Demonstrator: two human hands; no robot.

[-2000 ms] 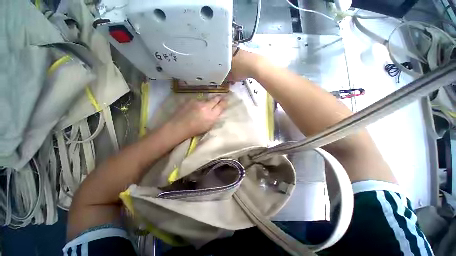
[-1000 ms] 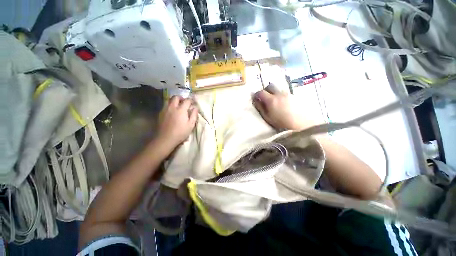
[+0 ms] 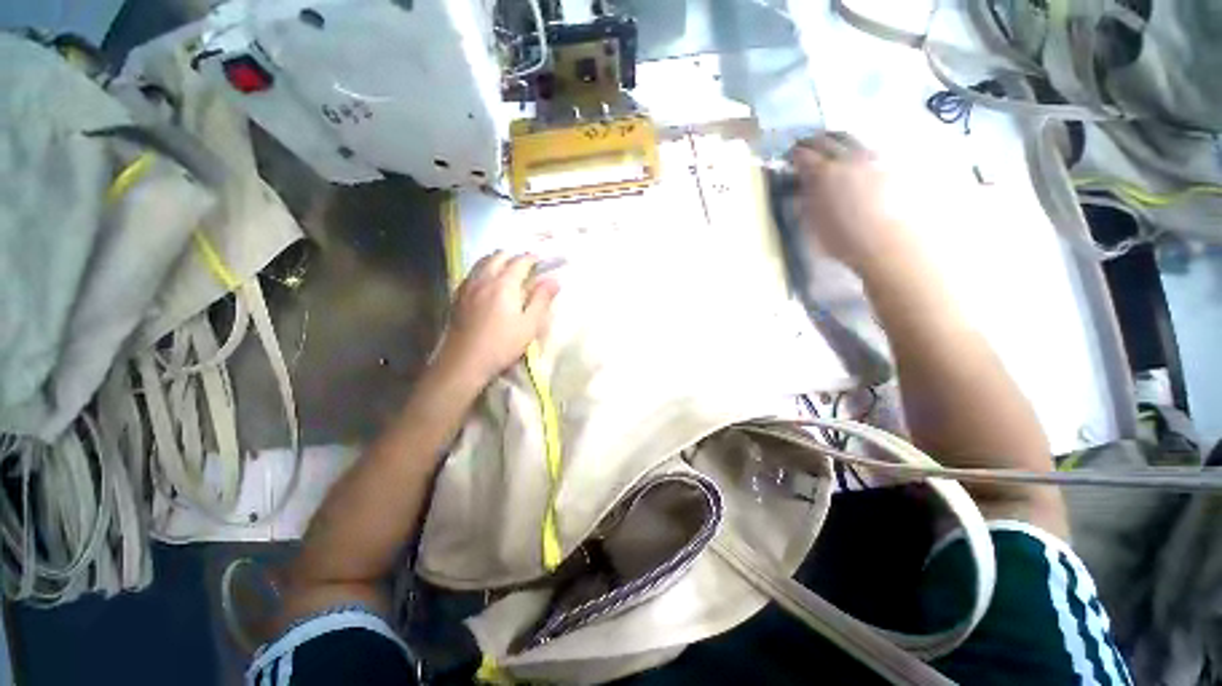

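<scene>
The beige bag body (image 3: 630, 389) lies on the white work plate and hangs over the front edge towards my lap. A yellow binding strip (image 3: 548, 456) runs down it, and its dark zipper (image 3: 637, 590) curves at the opening. My left hand (image 3: 499, 311) has its fingers curled on the bag's upper left part. My right hand (image 3: 838, 194) is blurred at the plate's right edge, over a dark grey strip; what its fingers hold cannot be told. The yellow clamp frame (image 3: 584, 182) is above the bag, apart from it, with bare plate showing between.
The white machine head (image 3: 362, 101) with a red switch is at the upper left. Stacked bags (image 3: 101, 255) with hanging straps (image 3: 201, 416) are on the left, with more bags (image 3: 1152, 81) at the upper right. A dark cord (image 3: 949, 107) lies on the table. A strap crosses my right forearm.
The bag has moved down towards me, away from the clamp frame. My right hand has moved right and up, off the bag. The red-and-black snips no longer show where they lay.
</scene>
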